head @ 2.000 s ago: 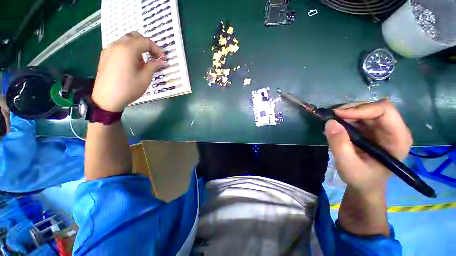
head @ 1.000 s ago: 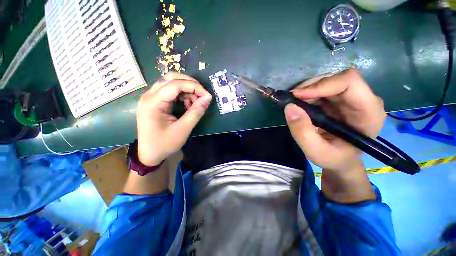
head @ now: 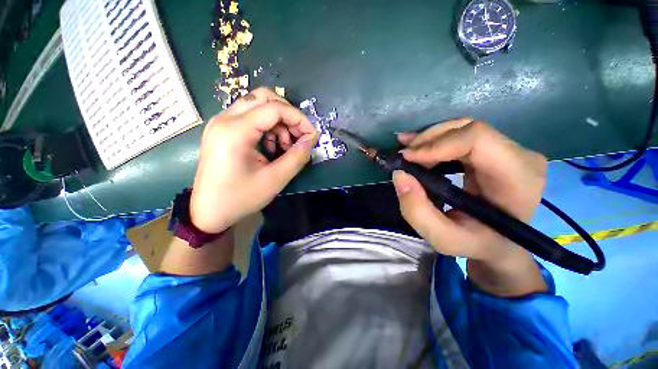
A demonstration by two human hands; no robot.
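Observation:
The small whitish circuit board (head: 329,148) lies on the dark green bench. My right hand (head: 472,191) is closed around the black soldering iron (head: 490,220), whose metal tip is over the middle of the board. My left hand (head: 256,155) has thumb and forefinger pinched together at the board's left edge, partly covering it. The pinch seems to hold a tiny component, too small to make out clearly. The white component sheet (head: 119,79), with rows of dark little parts, lies left of my left hand.
Yellow-gold and black bits (head: 231,54) lie scattered beyond my left hand. A wristwatch (head: 487,27) lies at the upper right. A black reel with a green centre (head: 40,166) and thin white wire is at the far left. The iron's black cord (head: 588,241) loops at the right.
My left hand has moved from the component sheet to the board, fingertips pinched. The iron tip has moved from beside the board to over it. The view has shifted right.

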